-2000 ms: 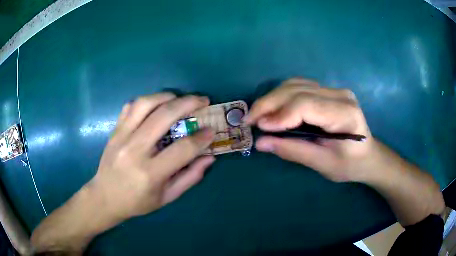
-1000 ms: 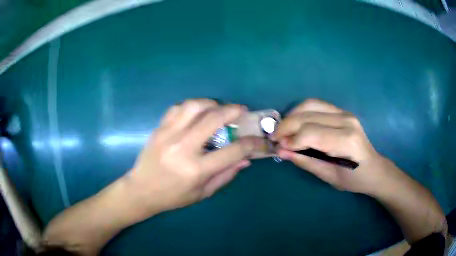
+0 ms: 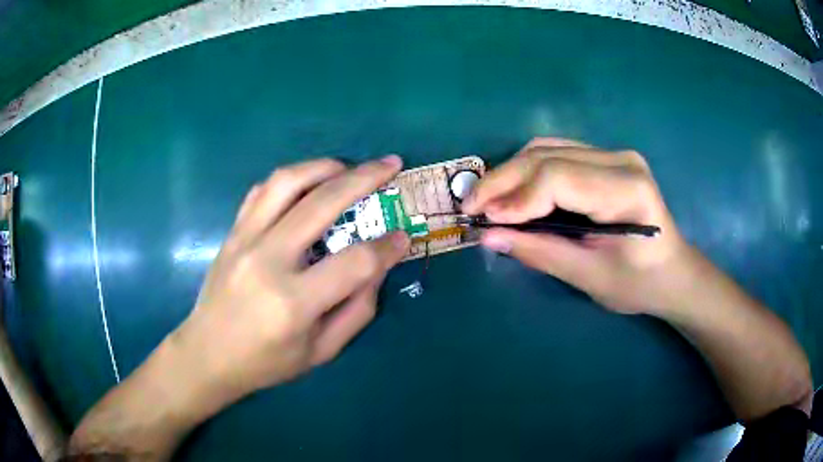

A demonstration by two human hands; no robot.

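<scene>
A beige housing with electronics lies slightly tilted on the green surface. My left hand holds its left part between thumb and fingers, partly covering the white and green circuit board. A silver round component sits at the right end, beside my right fingertips. An orange flex cable lies below it. My right hand grips black tweezers like a pen, tips inside the housing near the flex cable. A thin dark wire hangs from the lower edge, near a small white connector.
The glossy green work surface has a pale curved strip along its far side. A thin white line crosses at left. Another unit is cut off at the far left edge. An arm shows at the lower left edge.
The tweezer tips have moved from the housing's right edge to inside it. The small connector now hangs below the middle of the housing, rather than at its lower right corner. The view has shifted.
</scene>
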